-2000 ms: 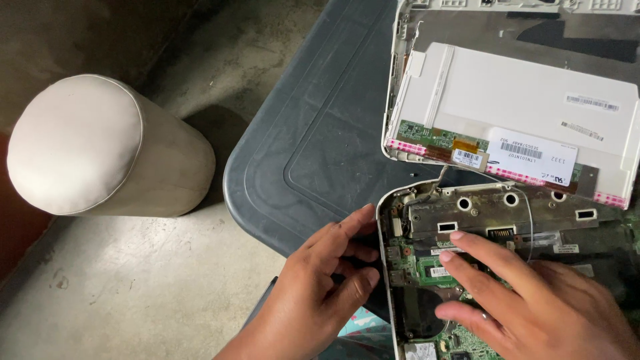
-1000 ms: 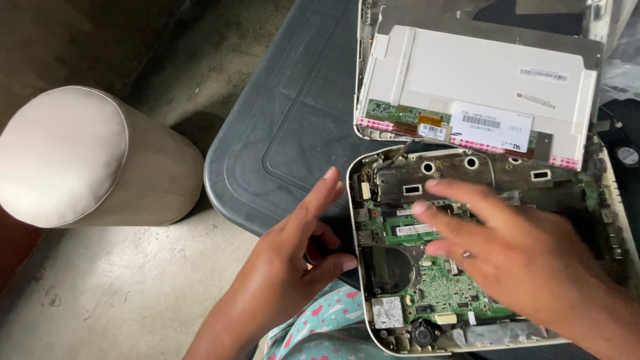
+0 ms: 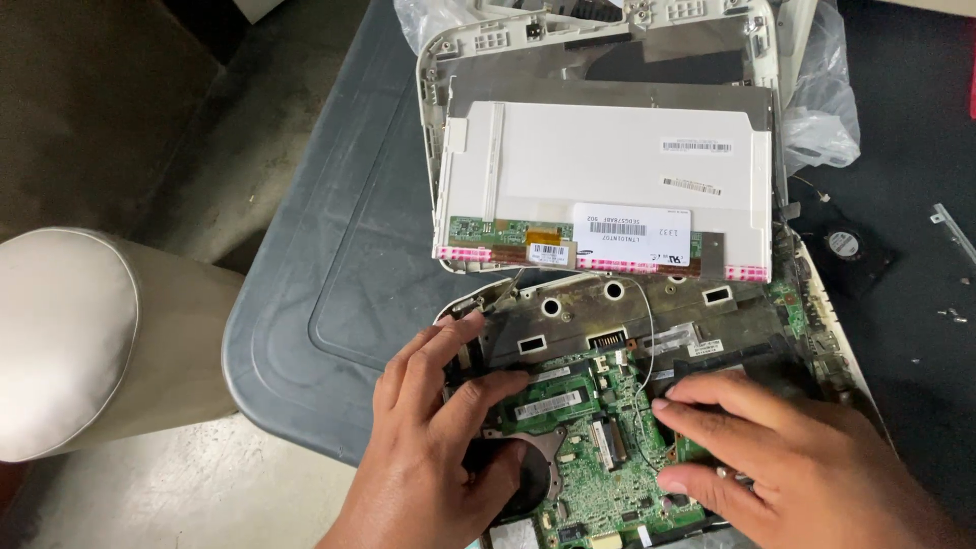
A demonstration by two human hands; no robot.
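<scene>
An opened laptop base (image 3: 503, 343) with a green motherboard (image 3: 587, 450) lies on the table. My left hand (image 3: 442, 427) rests at the base's left part, fingertips by the memory module (image 3: 549, 404) and the left rim, thumb over the round fan opening (image 3: 534, 473). My right hand (image 3: 770, 450) is over the board's right side, its thumb and fingers apart near a thin grey cable (image 3: 650, 335); whether it touches the cable I cannot tell. Above the base, an LCD panel (image 3: 595, 160) lies back side up on the pale display lid (image 3: 431, 99).
A small cooling fan (image 3: 843, 244), a metal bracket (image 3: 953, 232) and loose screws (image 3: 951, 315) lie on the dark surface at right. Clear plastic wrap (image 3: 823, 130) is beside the lid. The grey table's (image 3: 290, 305) rounded corner is at left, near a pale round stool (image 3: 69, 343).
My left hand has moved from the base's outer left edge onto its interior. My right hand has moved from the upper left part of the base to the board's right side.
</scene>
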